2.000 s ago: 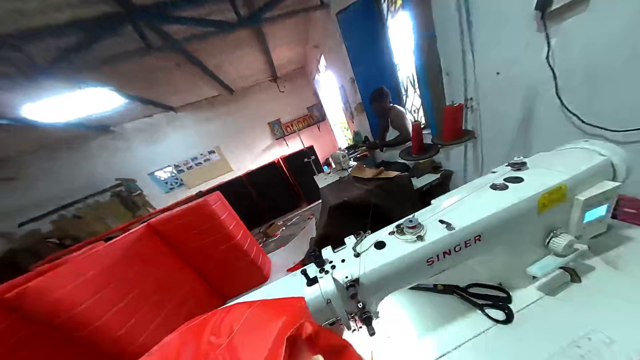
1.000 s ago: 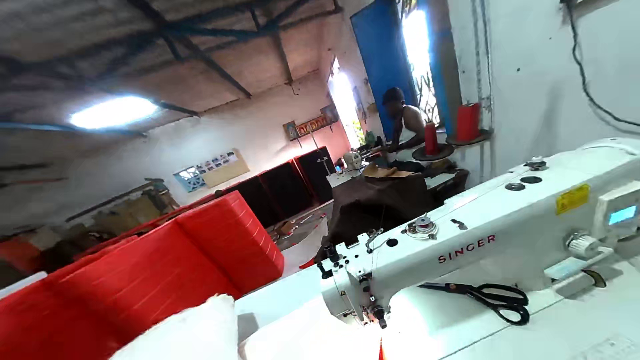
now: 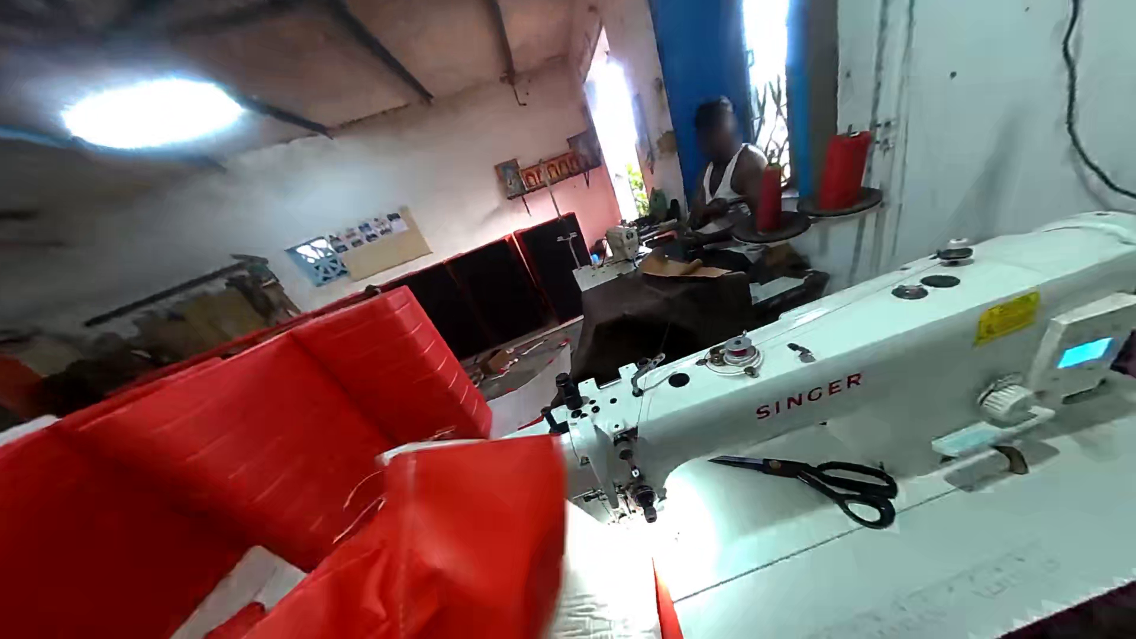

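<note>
Neither of my hands shows in the head view. A loose piece of red fabric [image 3: 461, 532] rises at the bottom centre, blurred at its right edge, just left of the needle area of a white Singer sewing machine [image 3: 834, 382]. Behind it stands a large quilted red piece [image 3: 257, 435]. Pale material [image 3: 603, 568] with a narrow red strip [image 3: 666, 603] lies below the needle area. Black-handled scissors [image 3: 825, 484] rest on the machine bed under the arm.
Two red thread cones [image 3: 843, 173] [image 3: 769, 202] stand on round holders behind the machine. A person [image 3: 732, 169] in a white sleeveless top is at the back beside another sewing machine [image 3: 623, 242] and dark material [image 3: 666, 319]. Dark panels [image 3: 497, 284] line the far wall.
The loose red fabric at the bottom centre has come back into view; one second ago, white material showed there. The scissors have stayed on the machine bed.
</note>
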